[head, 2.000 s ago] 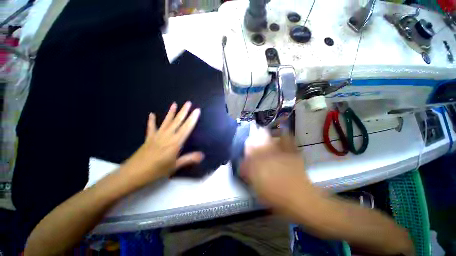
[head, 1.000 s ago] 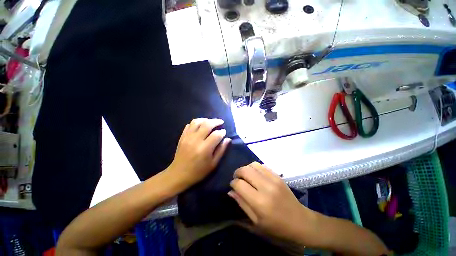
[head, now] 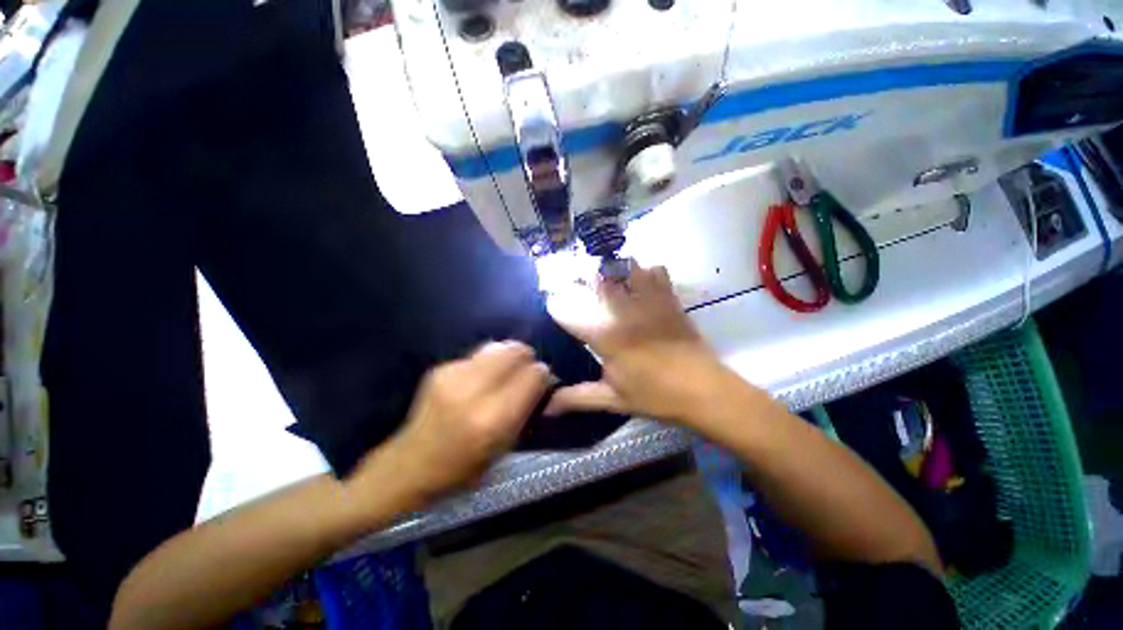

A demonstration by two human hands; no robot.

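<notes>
A large black garment panel (head: 308, 271) lies left of the needle and hangs off the table's front left. Its right border runs by the presser foot (head: 548, 250), beside a bright lamp glow. My left hand (head: 474, 406) grips the cloth's border near the table's front edge, with its fingers curled. My right hand (head: 640, 351) lies just right of the needle area, its fingertips close to the foot and its thumb at the cloth beside my left hand. Whether my right hand holds cloth is hidden by the glare and fingers.
The white sewing machine head (head: 591, 99) stands in front. Scissors with red and green handles (head: 819, 252) lie under its arm. A green mesh basket (head: 1041, 455) with dark pieces stands at the lower right. A blue crate (head: 382, 591) shows below the table.
My right hand has moved up from the front edge to beside the presser foot. My left hand has moved down along the cloth's border. The whole view has shifted a little.
</notes>
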